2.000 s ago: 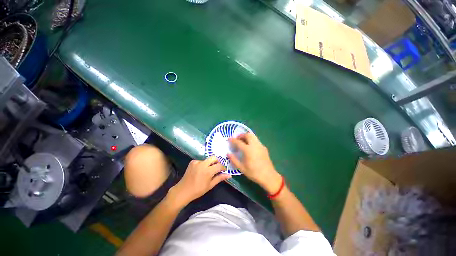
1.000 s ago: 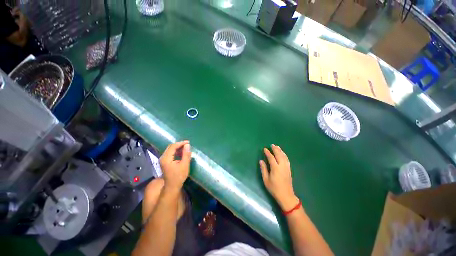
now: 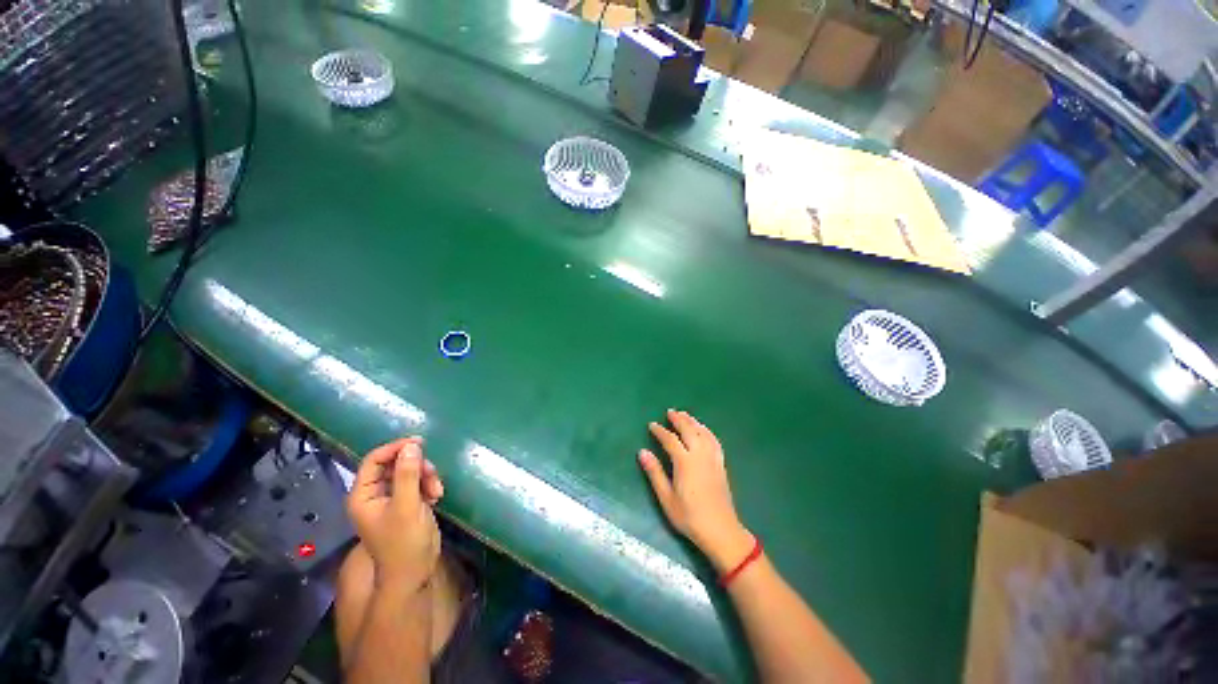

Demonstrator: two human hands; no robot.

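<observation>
My left hand point(image 3: 395, 510) is raised at the belt's near edge, thumb and fingertips together; whether something small is between them cannot be told. My right hand point(image 3: 693, 484) is over the green belt point(image 3: 574, 381), fingers apart, holding nothing. The nearest white round grille housing point(image 3: 891, 358) lies on the belt, beyond and to the right of my right hand. Another grille housing point(image 3: 586, 174) is farther off in the middle, and one more point(image 3: 353, 79) is at the far left.
A small ring point(image 3: 456, 345) lies on the belt. A cardboard sheet point(image 3: 852, 207) and black box point(image 3: 656, 76) are at the far side. An open carton point(image 3: 990, 577) is at right, the round metal fixture point(image 3: 124, 639) and feeder bowl point(image 3: 54, 310) at left. Black cables hang at upper left.
Two seconds ago both hands were at a grille housing near me; now they are apart and away from it. Since one second ago, the left hand's fingers have closed and the view has shifted.
</observation>
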